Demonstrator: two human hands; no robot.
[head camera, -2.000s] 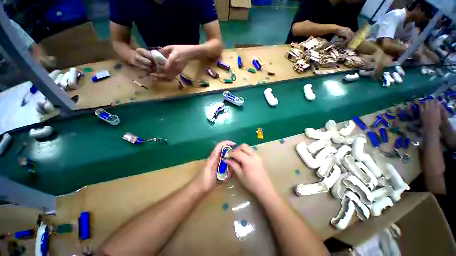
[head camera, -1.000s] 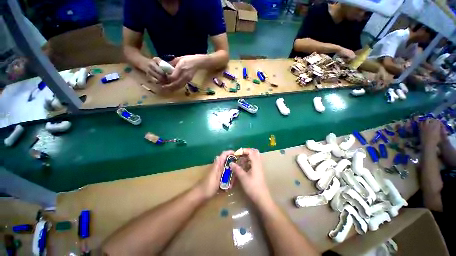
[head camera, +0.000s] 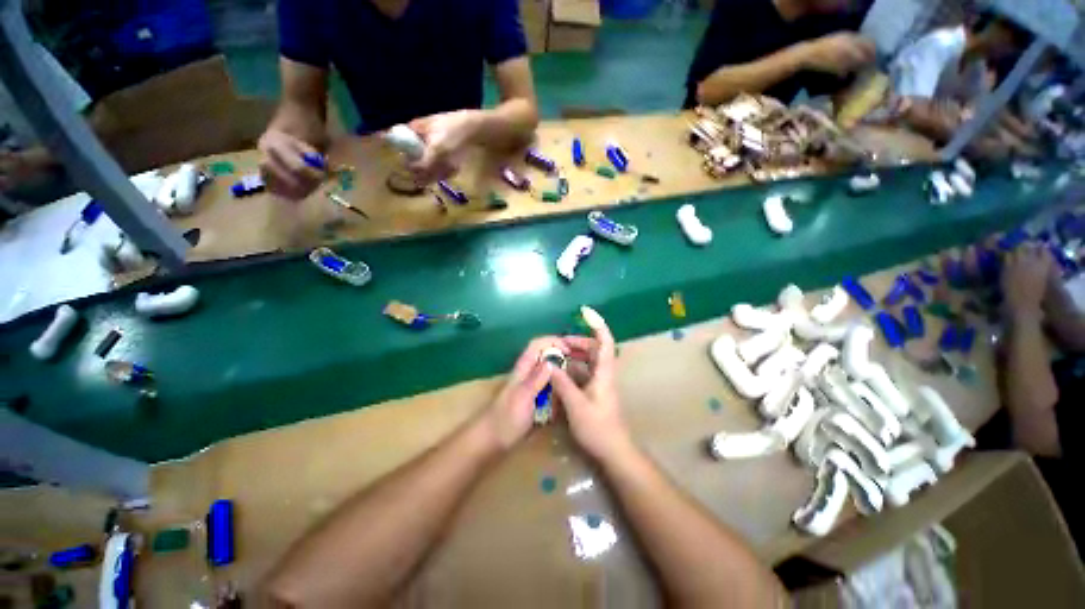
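Observation:
A part-filled housing (head camera: 544, 402) with a white rim and blue inside is held between my two hands over the near bench edge. My left hand (head camera: 519, 395) grips its left side. My right hand (head camera: 590, 387) is on its right and upper part, with the thumb on it and a pale finger cot (head camera: 594, 319) on a raised fingertip. The hands hide much of the housing, so the parts inside are hard to make out.
The green conveyor belt (head camera: 452, 347) ahead carries white housings and a battery-and-board assembly (head camera: 411, 314). White housing halves (head camera: 833, 399) are piled at right, beside a cardboard box (head camera: 1005, 523). A blue battery cell (head camera: 220, 532) lies at lower left. People work across the belt.
The belt parts have shifted right. My hands stay together on the housing, with a right finger now raised. The person opposite now holds a blue piece in one hand, apart from the white housing.

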